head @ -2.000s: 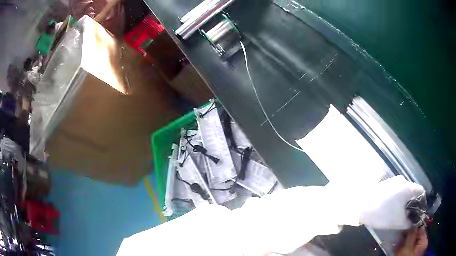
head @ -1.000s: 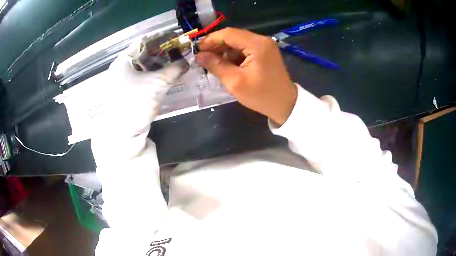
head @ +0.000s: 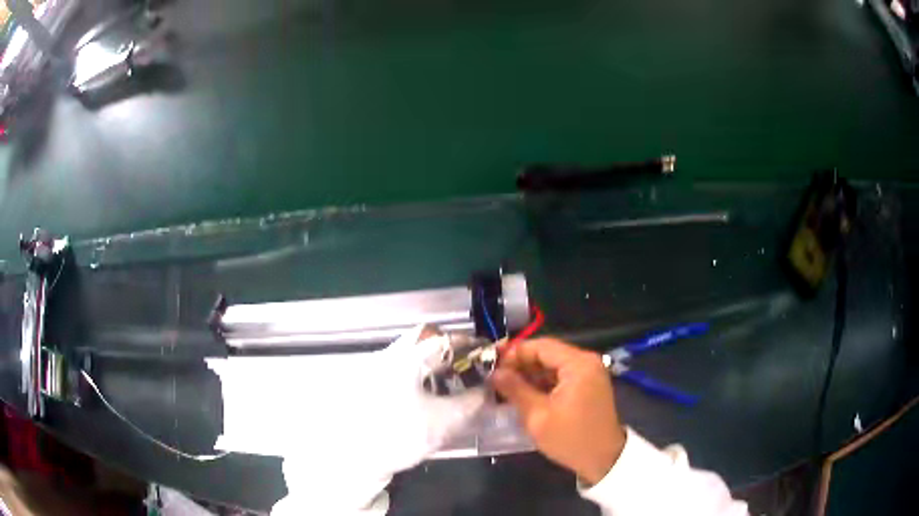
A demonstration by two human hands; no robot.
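My left hand (head: 443,371), in a whitish glove with dirty fingertips, holds a small yellowish circuit board (head: 472,360) over the white cover. My bare right hand (head: 569,408) has thumb and forefinger pinched at the board's right end, where the leads meet it; exactly what lies between the fingertips is hidden. A red lead wire (head: 532,325) loops above these fingers. Behind the cover lies a long metal-and-white body (head: 348,314) with a black band, a blue wire and a pale round end. The white cover (head: 302,403) is washed out.
Blue-handled cutters (head: 660,363) lie open right of my right hand. Farther back are a dark bundle with a metal tip (head: 595,175) and a thin rod (head: 665,220). A black-and-yellow stand (head: 811,242) is at right. At left are a spool (head: 55,375) and thin white wire (head: 146,433).
The view has swung from the bench's left side to its middle and back. My right hand came into view one second ago and still pinches at the board in my left hand.
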